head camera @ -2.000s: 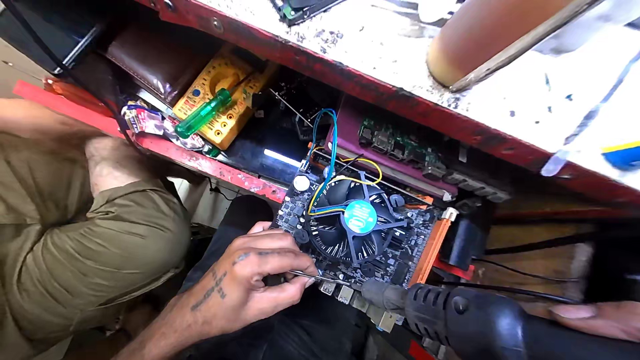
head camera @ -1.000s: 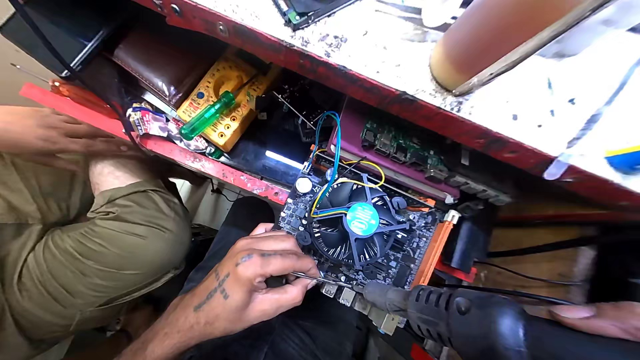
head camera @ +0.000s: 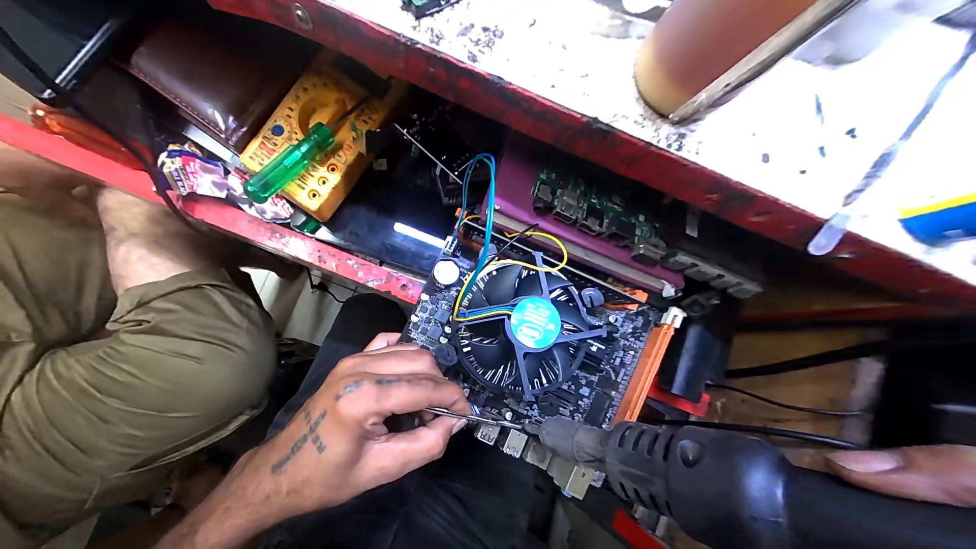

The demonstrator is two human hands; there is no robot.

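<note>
My left hand pinches metal tweezers, whose tip reaches the lower edge of a computer motherboard beside its metal ports. At the far right, my right hand, partly out of view, holds a black hot air gun handpiece. Its nozzle points left, close to the tweezers' tip; whether the two touch I cannot tell. A round CPU cooler fan with a blue centre sticker sits on the board, with blue and yellow wires looping above it. An orange memory slot lies on the board's right side.
A red-edged shelf under the worktop holds a yellow multimeter, a green-handled screwdriver, a brown leather case and a green circuit board. Another person's knee is at the left. Black cables run at the right.
The other person's hand, seen near their knee at the left one second ago, has moved mostly out of that place. Both my hands, the tweezers and the hot air gun keep nearly the same positions.
</note>
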